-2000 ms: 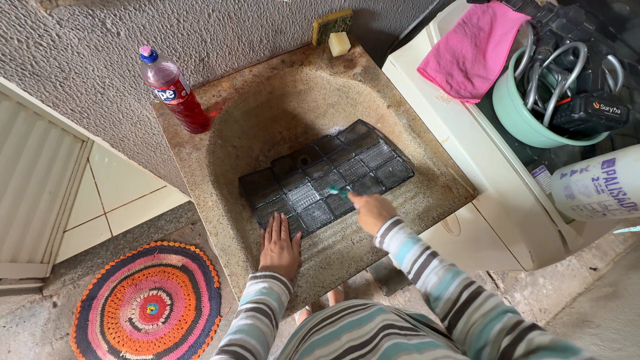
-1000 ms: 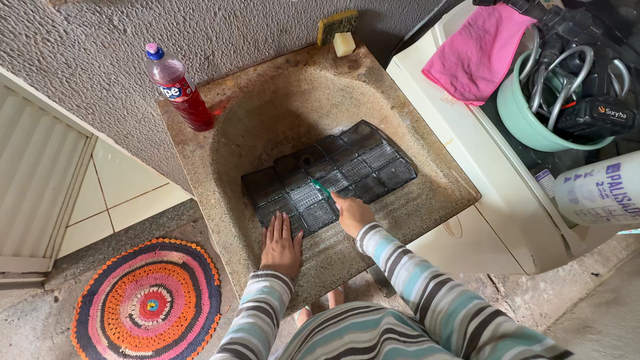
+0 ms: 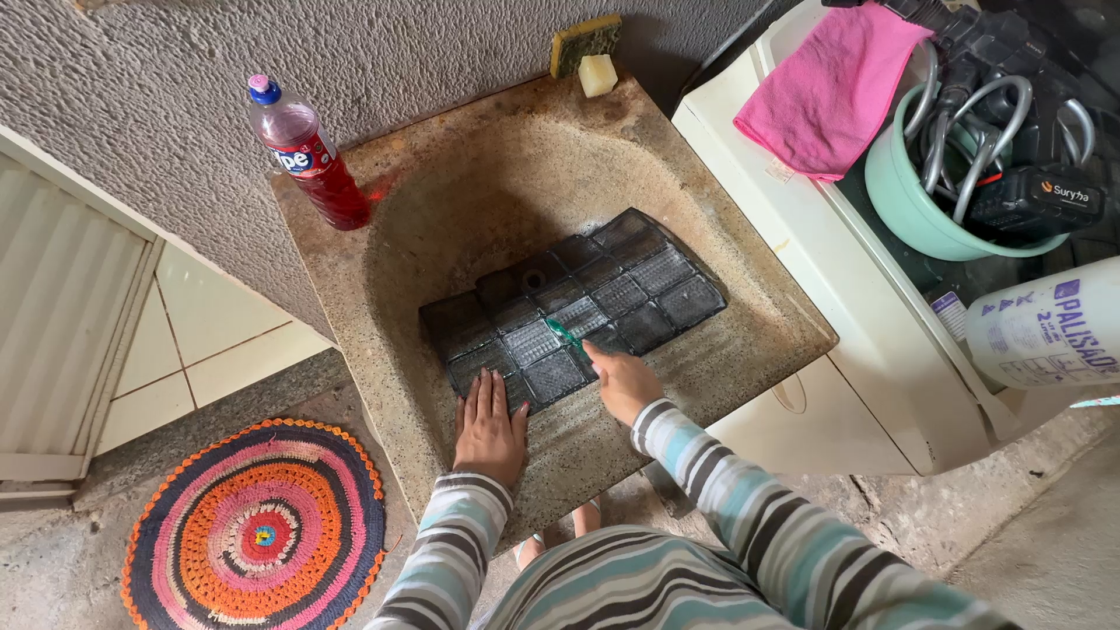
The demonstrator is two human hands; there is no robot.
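A dark gridded mesh panel, which looks like an air filter (image 3: 621, 296), lies in the basin of a speckled stone sink (image 3: 490, 184). My left hand (image 3: 492, 429) rests flat with its fingertips on the panel's near left edge, fingers slightly apart and gripping nothing. My right hand (image 3: 626, 383) holds a small green brush (image 3: 564, 332), like a toothbrush, by its handle. The brush head is over the middle squares of the panel, some of which look pale and wet or soapy. The brush's bristles are hidden.
On the sink's rim stand a bottle of red liquid detergent (image 3: 322, 171), a sponge (image 3: 584, 44) and a pale soap block (image 3: 598, 76). To the right, a white washing machine (image 3: 744, 114) bears a pink cloth (image 3: 827, 87), a green tub (image 3: 910, 210) and a white container (image 3: 1050, 328).
My right hand and the brush have moved left over the panel since two seconds ago. My left hand stays at the panel's near left edge.
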